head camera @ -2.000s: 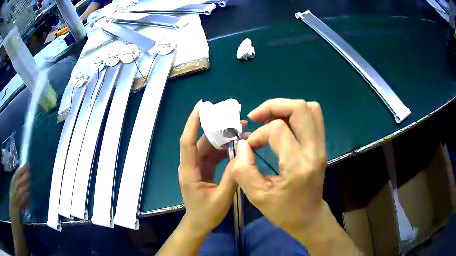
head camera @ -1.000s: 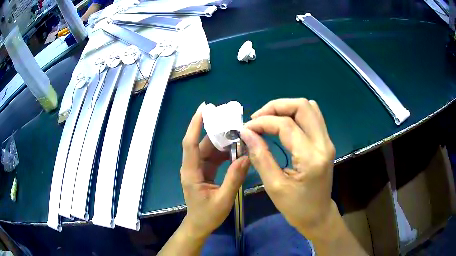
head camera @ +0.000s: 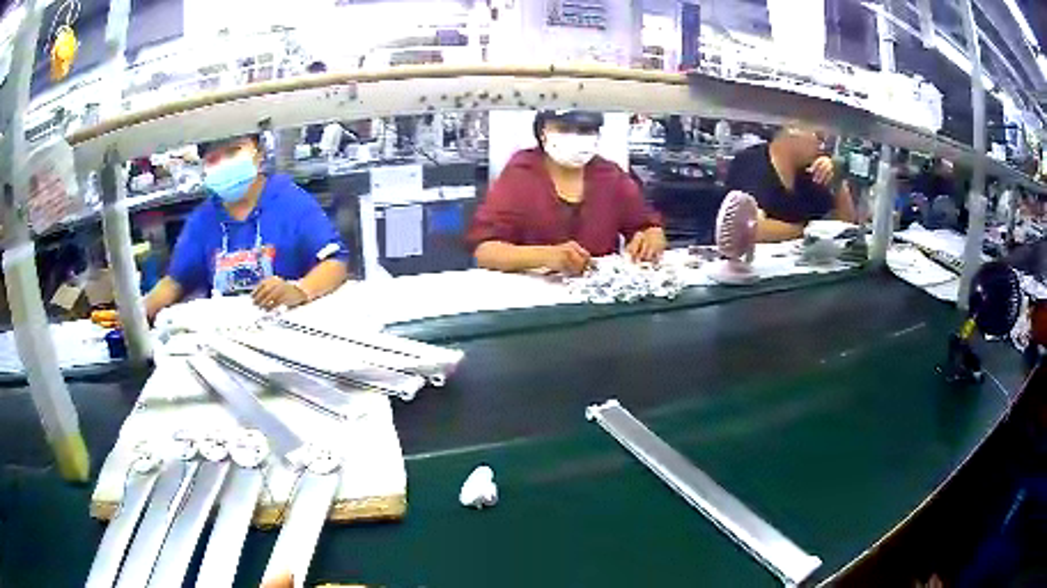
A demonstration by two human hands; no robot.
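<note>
Several long white lamp arms (head camera: 230,523) lie fanned at the lower left, with round white end discs at their upper ends; their lower ends are cut off by the frame. A small white joint cover (head camera: 479,488) lies on the green bench surface. A single silver-white lamp arm (head camera: 703,492) lies diagonally to the right of it. A small skin-coloured sliver shows at the bottom edge by the fanned arms, perhaps a fingertip of my left hand (head camera: 277,581); its grip is hidden. My right hand and the previously held piece are out of the picture.
A padded board (head camera: 385,508) bears more stacked arms (head camera: 333,368). Two masked people (head camera: 235,241) (head camera: 568,207) and a third person (head camera: 792,184) sit opposite. White parts (head camera: 631,279) and a pink fan (head camera: 737,230) stand across the belt. A dark fan (head camera: 994,301) is at right. Posts and an overhead rail frame the bench.
The view has tilted up, bringing the people opposite into sight. My hands and the held joint piece have dropped out of the picture, apart from the possible fingertip.
</note>
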